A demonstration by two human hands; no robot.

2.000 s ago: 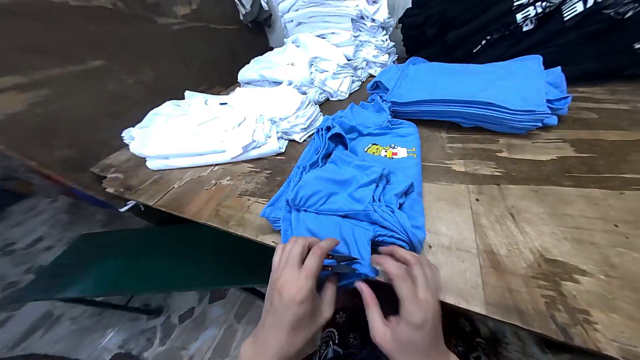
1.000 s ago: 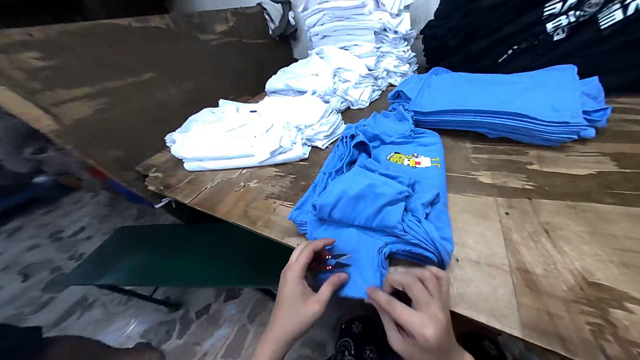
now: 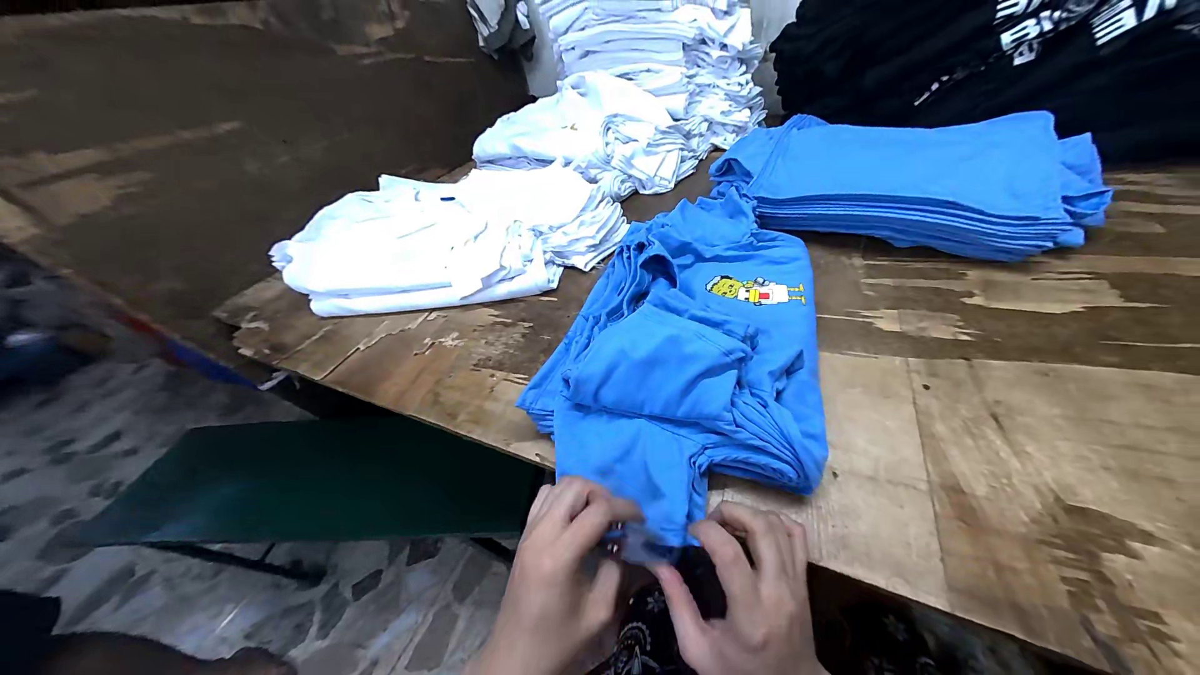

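Note:
A pile of blue garments (image 3: 656, 366) lies at the table's near edge, the top one bearing a small yellow and white printed figure. Its near end hangs toward me between my hands. My left hand (image 3: 572, 562) has its fingers curled at the left of that end, around a small blurred tool that looks like thread snips (image 3: 623, 542). At the right corner of the same end, my right hand (image 3: 750, 581) pinches the blue fabric (image 3: 670, 525) between thumb and fingers. Motion blur hides the tool's blades and the exact contact.
A neat stack of folded blue garments (image 3: 919, 187) stands behind to the right. White garments (image 3: 441, 244) lie in piles at the back left, with a tall white stack (image 3: 656, 47) beyond. Black printed fabric (image 3: 937, 75) is at the back right. A green bench (image 3: 328, 478) stands below the worn wooden table (image 3: 1031, 450).
The snips' dark blades, plain beside the cloth a second ago, are now blurred near the hem. My hands have come closer together at the cloth's near end.

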